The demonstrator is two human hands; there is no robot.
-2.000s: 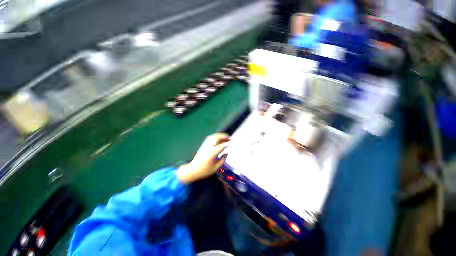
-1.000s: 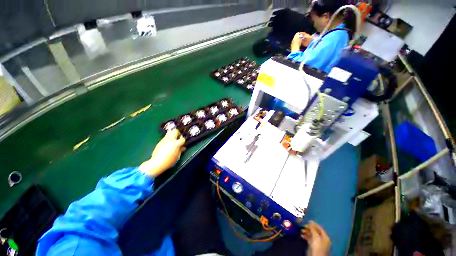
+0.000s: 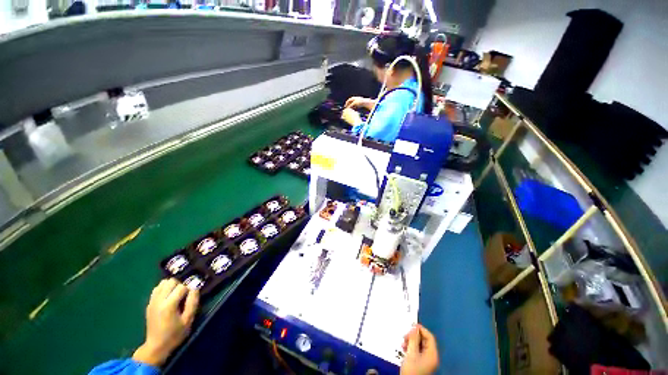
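A black tray with two rows of silver rounds lies on the green surface left of the bench press. My left hand is at its near end, fingertips on or over the nearest pocket; what they hold, if anything, is hidden. My right hand is at the front right corner of the white base plate, fingers curled together; I cannot tell if it holds something. The white press head stands over the orange fixture.
More black trays lie behind, near a person in blue. A black block, a brown block and a slim metal tool are on the plate. Shelves with a blue bin stand at right.
The view has shifted, so the press and tray appear further left and lower. My left hand stays at the tray's near end. My right hand has moved from beside the base's front corner onto the plate's corner.
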